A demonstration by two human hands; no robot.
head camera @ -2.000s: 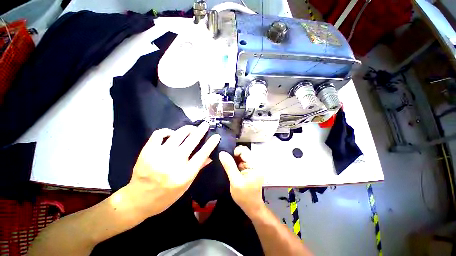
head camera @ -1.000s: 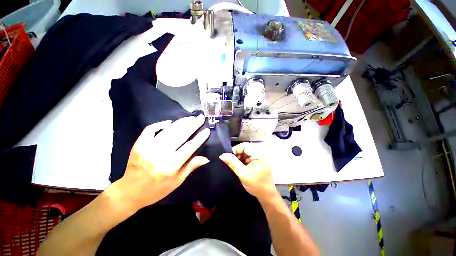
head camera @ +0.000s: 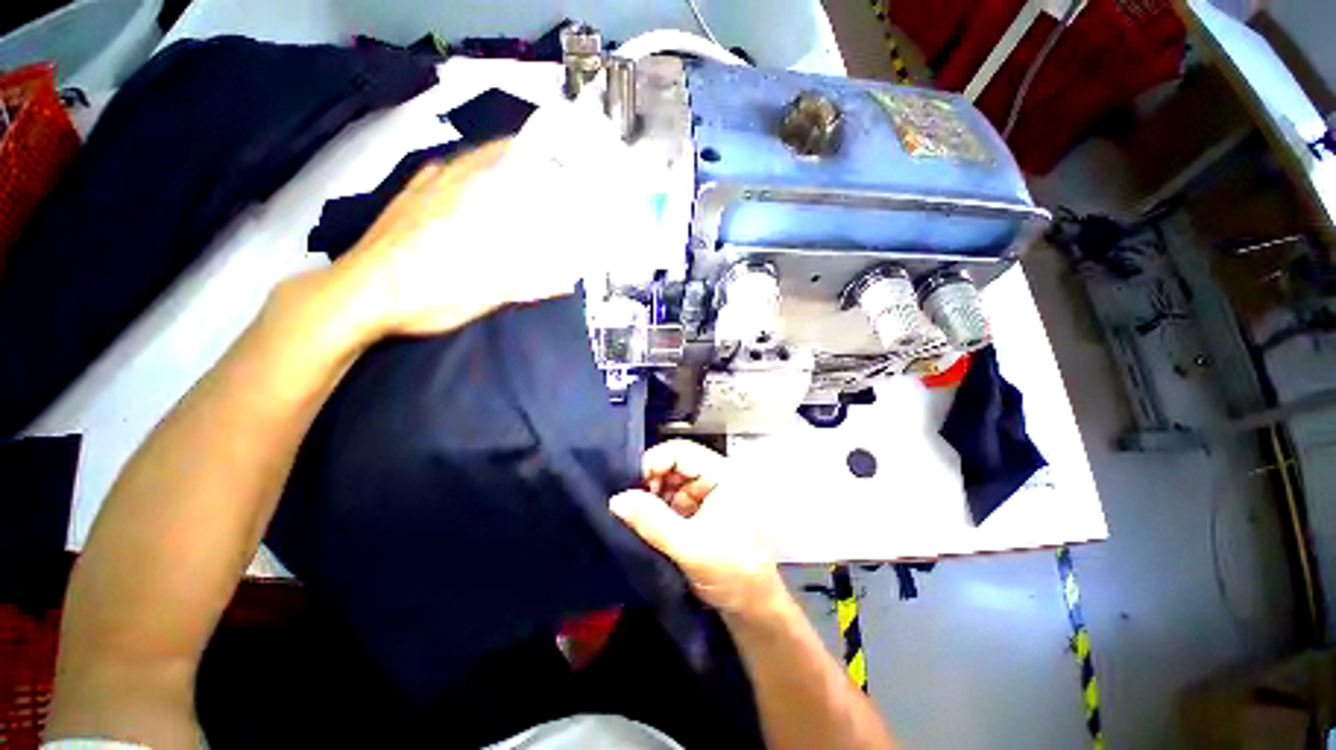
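Observation:
A dark fabric panel (head camera: 454,469) spreads from the needle area over the table's front edge and down over my lap. The overlock machine (head camera: 879,161) stands behind and to the right of it. The panel's right edge runs up to the presser foot (head camera: 621,378). My right hand (head camera: 696,513) is just in front of the foot, pinching the panel's right edge between thumb and fingers. My left hand (head camera: 506,220) reaches over the plate left of the needle, at the panel's far edge. It is washed out by glare, and its fingers cannot be made out.
Large dark cloth (head camera: 191,176) lies on the left of the white table (head camera: 791,506). A small dark piece (head camera: 992,437) lies at the right end beside a red item. An orange-red basket (head camera: 32,139) stands far left, and a red crate (head camera: 30,681) lower left. Yellow-black tape marks the floor.
My left hand has moved from beside the presser foot up and away to the far side of the plate. The panel now spreads wider below it. My right hand has shifted slightly left and down.

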